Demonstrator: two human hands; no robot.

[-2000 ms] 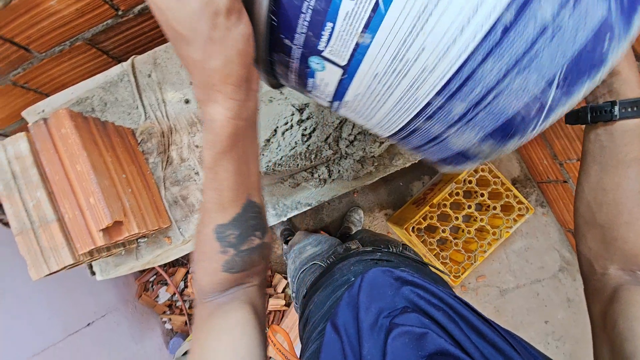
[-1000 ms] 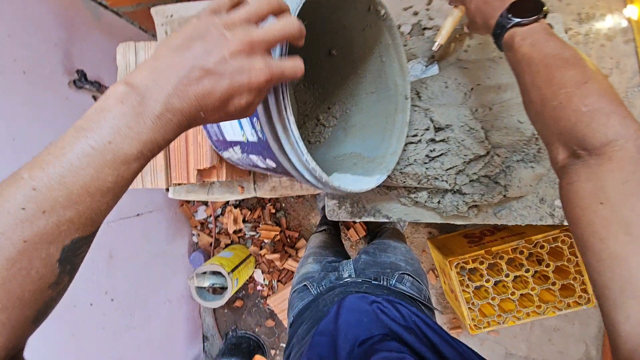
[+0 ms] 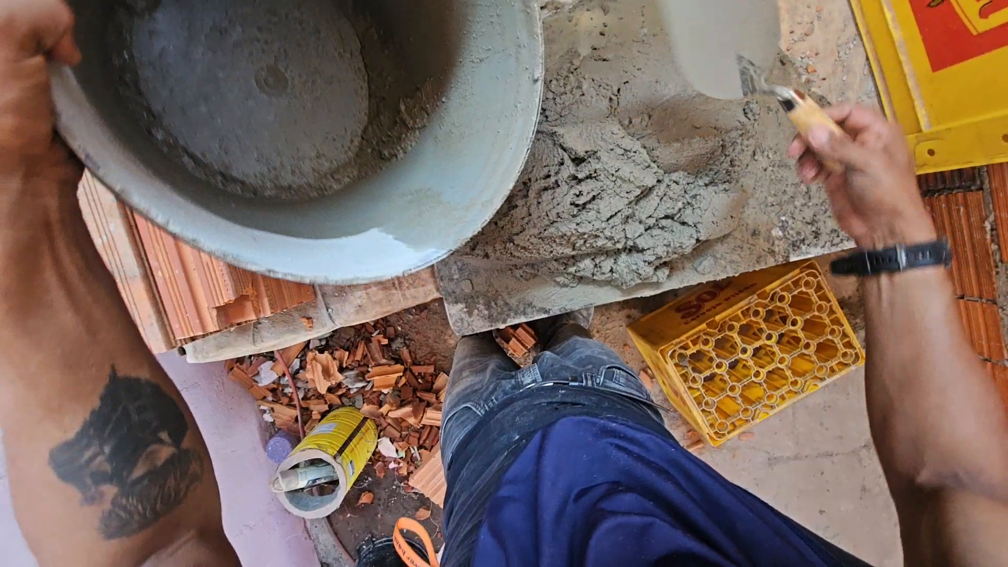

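Note:
My left hand [image 3: 31, 63] grips the rim of a large plastic bucket [image 3: 457, 189] at the upper left, tipped so that its mortar-smeared inside shows. Right of it, wet mortar [image 3: 622, 197] lies heaped on a mortar-covered board [image 3: 512, 303]. At the upper right my right hand [image 3: 862, 169] holds a trowel by its wooden handle [image 3: 815, 118], above the board. The large blade is pale and blurred against the mortar. Beneath the bucket, a hollow clay brick [image 3: 189, 276] shows in part at the board's left.
A yellow bottle crate [image 3: 756, 346] stands on the floor below the board, right of my legs. Another yellow crate [image 3: 921, 102] is at the upper right, by a brick wall [image 3: 965, 236]. Broken brick rubble [image 3: 386, 378] and a yellow tube-like container [image 3: 331, 457] lie lower left.
My left hand, off the rim and apart one second ago, now grips the bucket's rim. Two seconds ago the bucket was lifted with its outside facing me. The trowel has moved away from the heap.

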